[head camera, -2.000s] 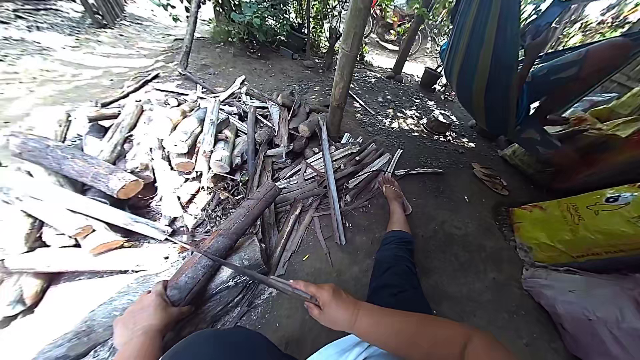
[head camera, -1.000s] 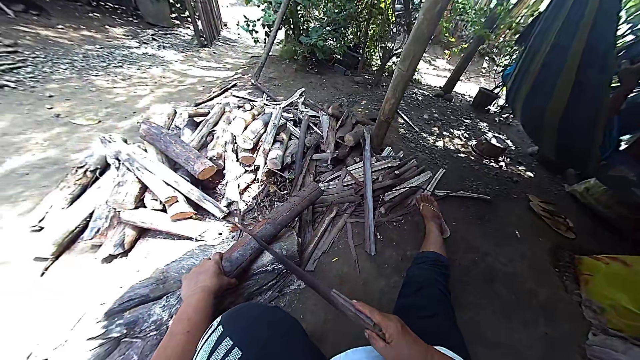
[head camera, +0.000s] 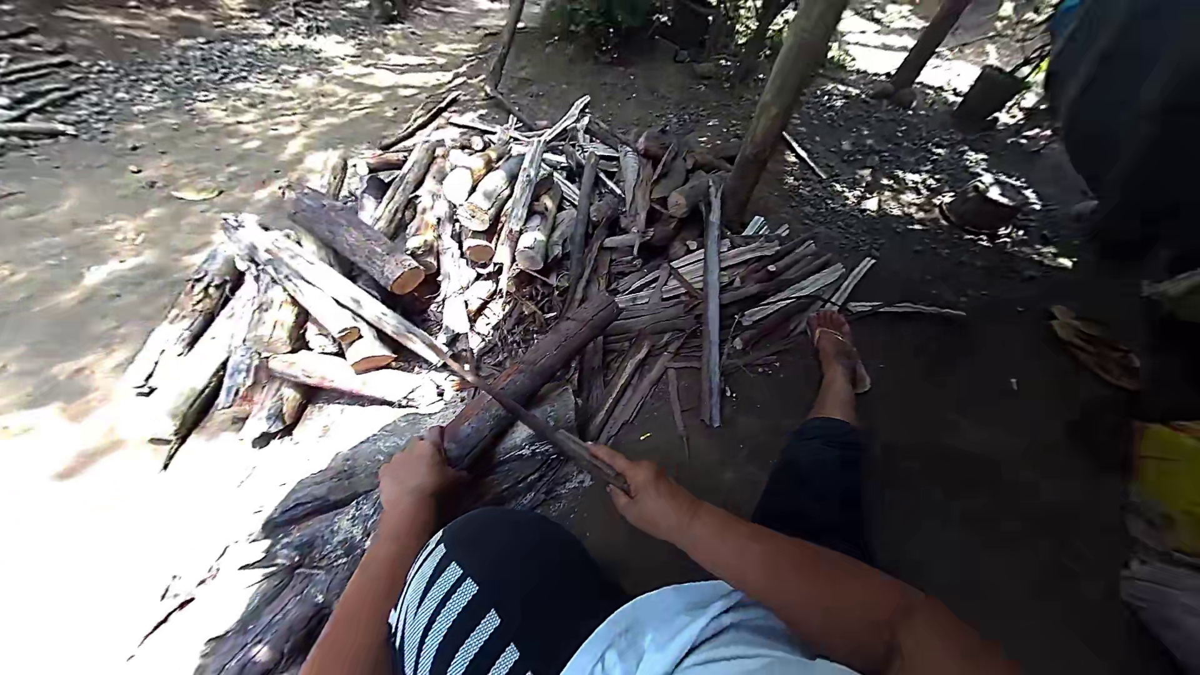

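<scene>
My left hand [head camera: 419, 476] grips the near end of a dark brown log [head camera: 544, 366], which slants away from me across a large weathered trunk [head camera: 352, 511]. In my right hand [head camera: 647, 492] is the handle end of a long, thin, dark blade, likely a machete [head camera: 530, 417]. The blade crosses over the log just beyond my left hand, its tip pointing up and left. Whether its edge touches the bark cannot be told. Behind the log lies a pile of cut firewood [head camera: 483, 202], with split sticks [head camera: 712, 309] on its right side.
A wooden post [head camera: 783, 103] leans behind the pile. My outstretched foot [head camera: 834, 342] rests beside the split sticks. Farther right are a slipper [head camera: 1092, 347], a low stump [head camera: 982, 208] and a yellow sack [head camera: 1167, 483] at the edge. Dark hanging cloth [head camera: 1120, 122] fills the upper right.
The view has swung left. Both hands still hold the log and the blade; the blade's angle across the log has shifted slightly.
</scene>
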